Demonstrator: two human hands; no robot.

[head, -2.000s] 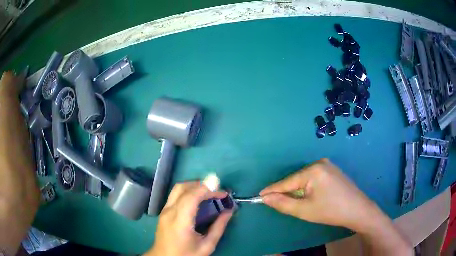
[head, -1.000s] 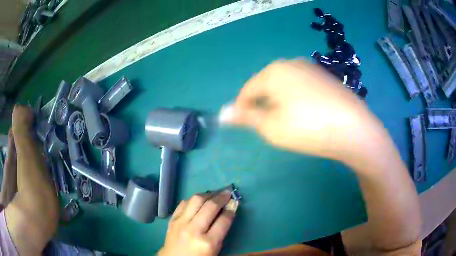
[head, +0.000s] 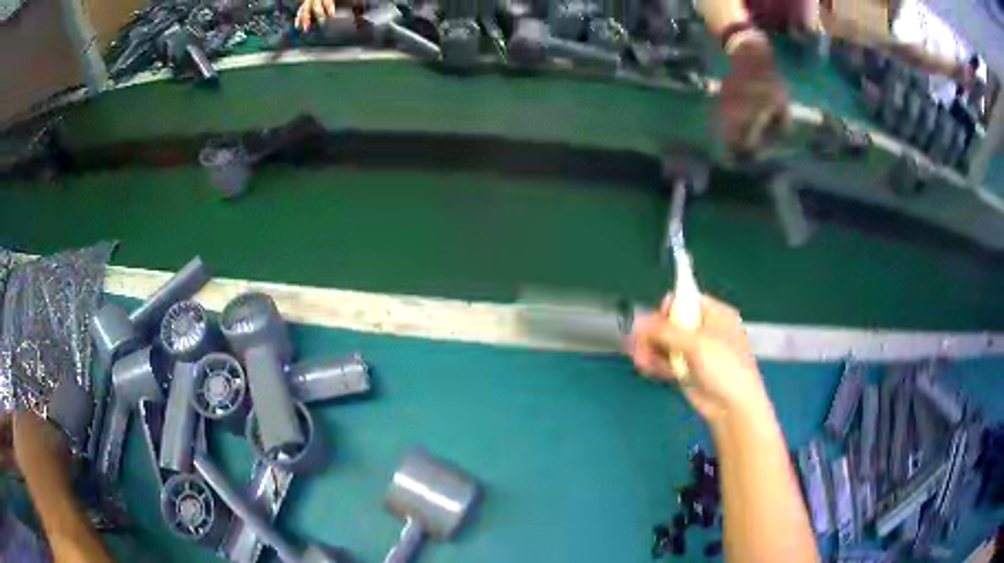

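Observation:
My right hand [head: 705, 346] is raised at the far edge of the bench mat. Its fingers are closed around a pale-handled tool [head: 685, 295], blurred, seemingly the screwdriver, pointing up over the belt. A blurred grey cylinder [head: 575, 319] lies across the white rail at my fingertips; whether I hold it is unclear. My left hand is out of the picture. A grey blower body [head: 433, 493] lies on the mat at the bottom, its handle cut off by the edge. Black caps [head: 696, 500] lie beside my right forearm, which partly hides them.
Grey blower bodies [head: 220, 385] pile at left beside a crinkled plastic bag [head: 55, 319] and another person's arm. Handle covers [head: 897, 462] pile at right. Beyond the white rail [head: 385, 313], the green belt [head: 440, 231] carries blurred grey parts. Another worker's hand [head: 754, 105] reaches over it.
The view has tilted up to show the belt and far side. My right hand has moved from over the mat to the rail. My left hand and its small part have left the picture.

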